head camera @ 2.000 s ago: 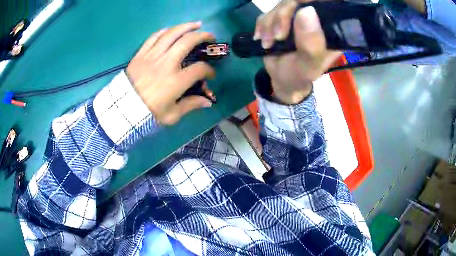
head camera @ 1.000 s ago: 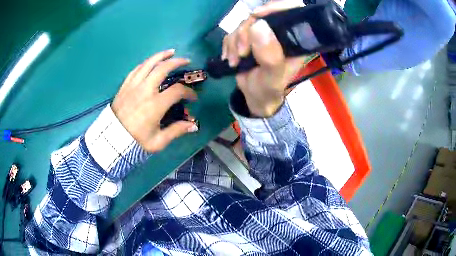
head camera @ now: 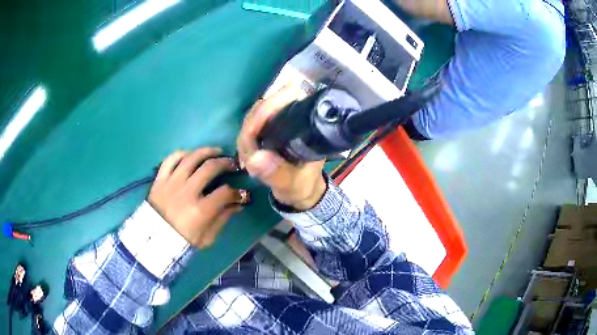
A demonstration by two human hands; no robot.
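My right hand point(head camera: 278, 154) is closed around the black electric screwdriver point(head camera: 304, 127), whose rear end and cord point up and right toward the camera. Its front end is hidden behind the hand. My left hand point(head camera: 196, 193) rests on the bench with fingers bent over a black cable connector point(head camera: 229, 160), mostly hidden by the fingers. A second small piece with a coppery tip point(head camera: 244, 195) shows at my left thumb and index finger. A thin black cable point(head camera: 91, 204) runs left from the hand to a blue and red end point(head camera: 14, 231).
A white screw feeder point(head camera: 366, 49) with an open top stands beyond my right hand. A co-worker's light blue sleeve point(head camera: 497, 65) is at the upper right. An orange-red tray point(head camera: 429, 216) lies beside the bench. Connector pieces point(head camera: 19, 288) lie at lower left.
The screwdriver has swung from pointing left to a steeper angle, and the right hand has moved left, close to the left hand. The view has shifted, bringing the feeder into sight.
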